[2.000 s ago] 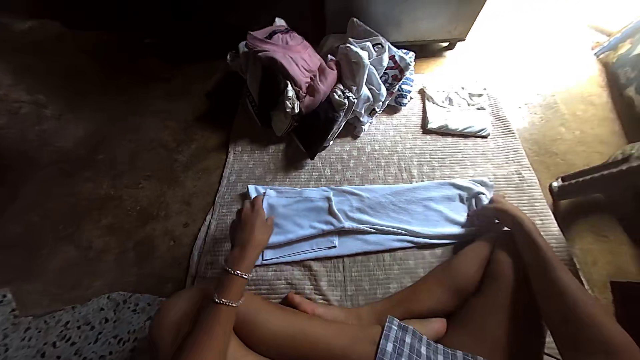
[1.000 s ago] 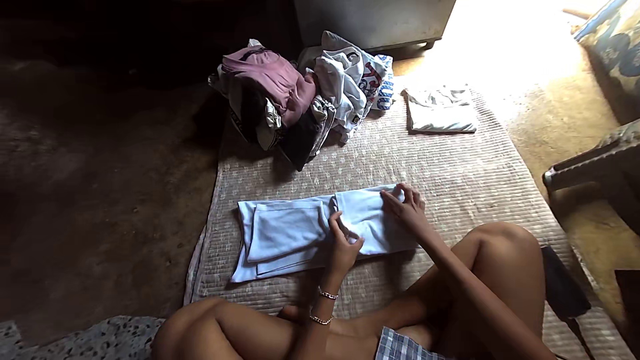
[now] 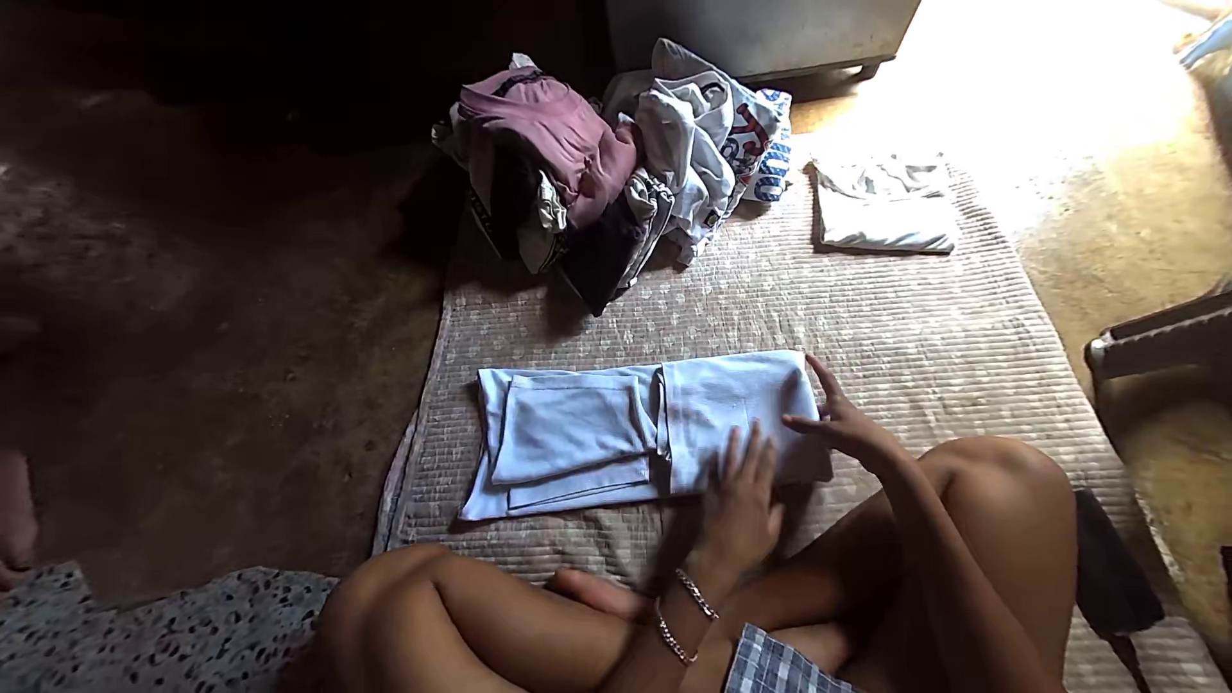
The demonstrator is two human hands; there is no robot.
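A light blue garment (image 3: 577,423), folded into a flat strip, lies on the quilted mat (image 3: 751,298) in front of my crossed legs. Its right part is doubled over toward the middle and meets the folded left part there. My left hand (image 3: 741,510), with two bracelets at the wrist, is slightly blurred over the near edge of the right part, fingers spread. At the right end of the cloth my right hand (image 3: 842,419) has its thumb and fingers apart, touching the folded edge.
Beyond the garment is a heap of clothes with a pink one (image 3: 558,135) on top. A folded white garment (image 3: 885,217) lies at the mat's far right. A metal cabinet (image 3: 760,34) stands behind, chair or stool legs (image 3: 1165,337) at right. A dark object (image 3: 1116,568) lies beside my right knee.
The garment's right end, stretched out farther right two seconds ago, is folded inward. My left hand has moved from the cloth's left end to its right part; my right hand is at the new right edge.
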